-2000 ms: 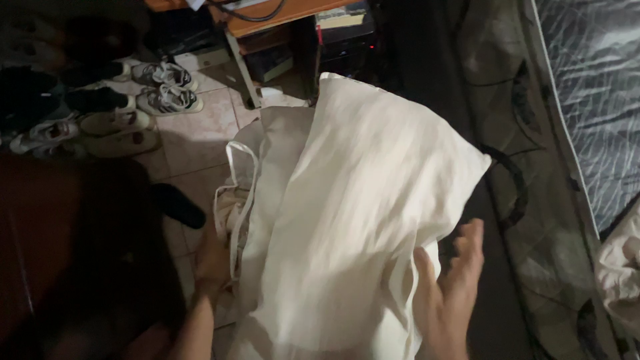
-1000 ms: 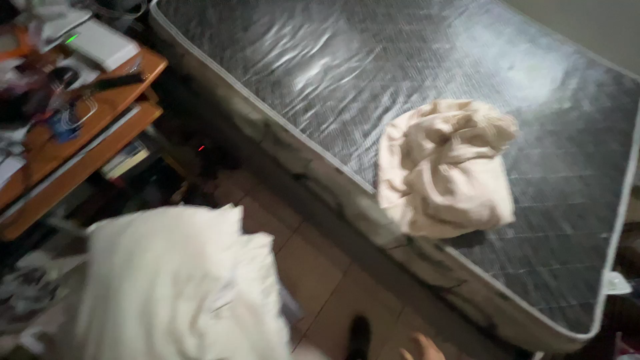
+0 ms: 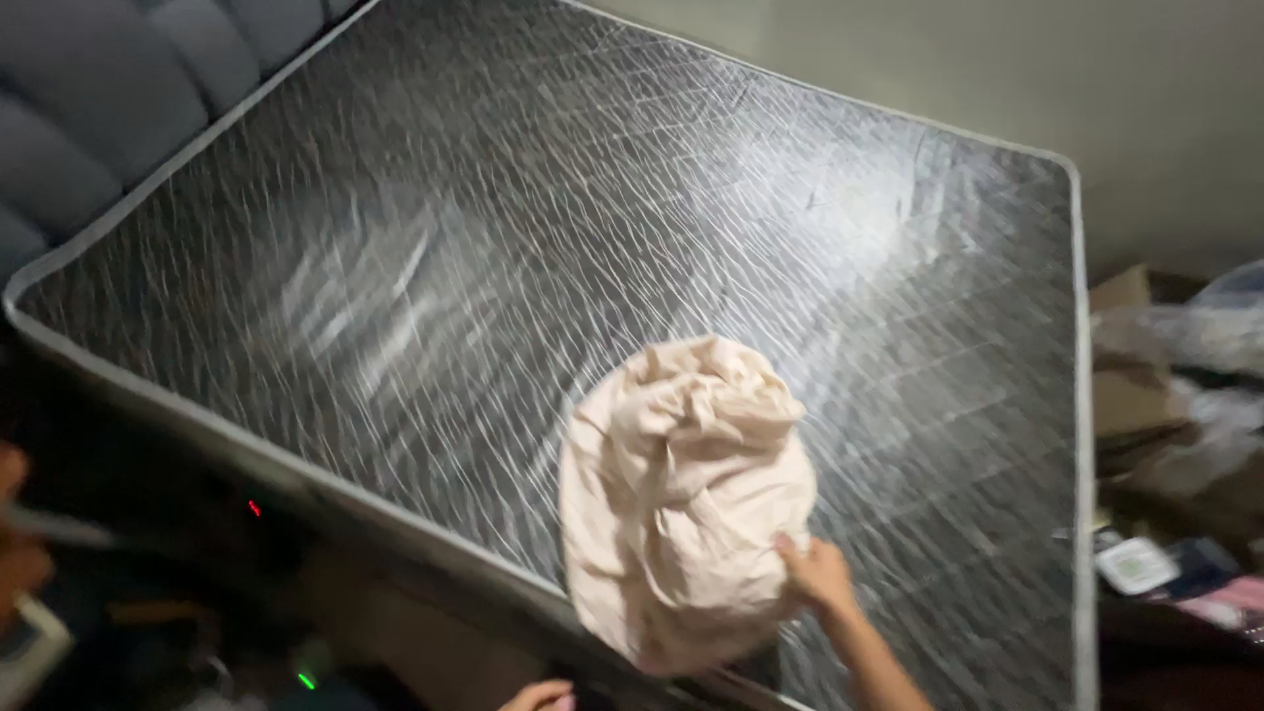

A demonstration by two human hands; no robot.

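A bunched cream cloth (image 3: 691,513) lies on the near side of a dark, white-piped mattress (image 3: 474,247). My right hand (image 3: 815,578) pinches the cloth's right edge between thumb and fingers. At the bottom edge of the view, only the fingers of my left hand (image 3: 541,696) show, below the mattress side and apart from the cloth; whether they hold anything is hidden.
A grey padded headboard (image 3: 109,89) stands at the upper left, and a pale wall (image 3: 938,69) runs behind the mattress. Cardboard and plastic bags (image 3: 1145,395) are piled on the right. Small red and green lights glow in the dark lower left.
The view has swung right to the mattress. The white cloth that was between my hands is out of view. My right hand now grips the cream cloth, which lay untouched on the mattress a second ago.
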